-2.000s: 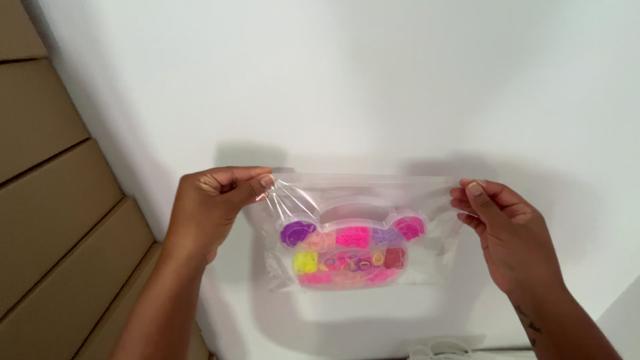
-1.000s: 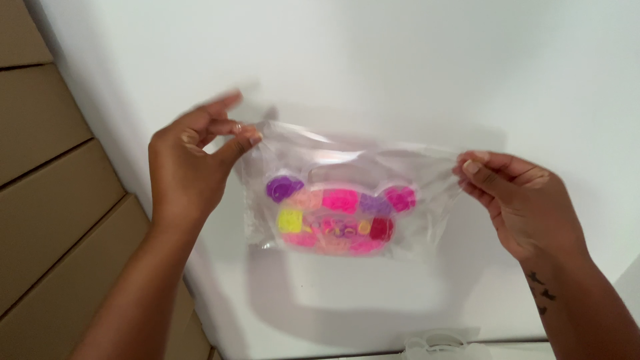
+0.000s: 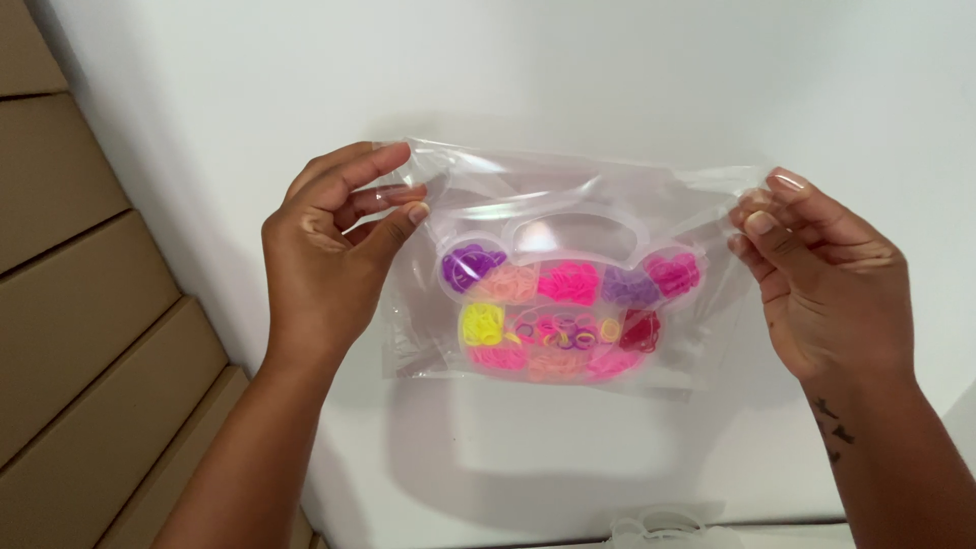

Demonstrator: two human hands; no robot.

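A clear plastic bag [image 3: 427,343] hangs stretched between my two hands above a white surface. Inside it lies a translucent plastic case [image 3: 644,229] with a carry handle and two round ears, its compartments filled with small elastic bands in purple, pink, peach, yellow and dark red. Mixed colored bands [image 3: 564,332] fill the middle compartment. My left hand [image 3: 328,244] pinches the bag's upper left corner between thumb and fingers. At the upper right corner, my right hand [image 3: 831,267] grips the film, its fingertips partly behind the plastic.
Brown cardboard boxes [image 3: 69,328] stand in a row along the left side. The white table surface [image 3: 534,69] spreads beneath the bag. At the bottom edge, a translucent plastic piece with a curved handle [image 3: 659,526] is partly in view.
The bag and case now appear larger, closer to the camera. The fingers of my left hand have shifted on the bag's corner. Both hands still hold the bag.
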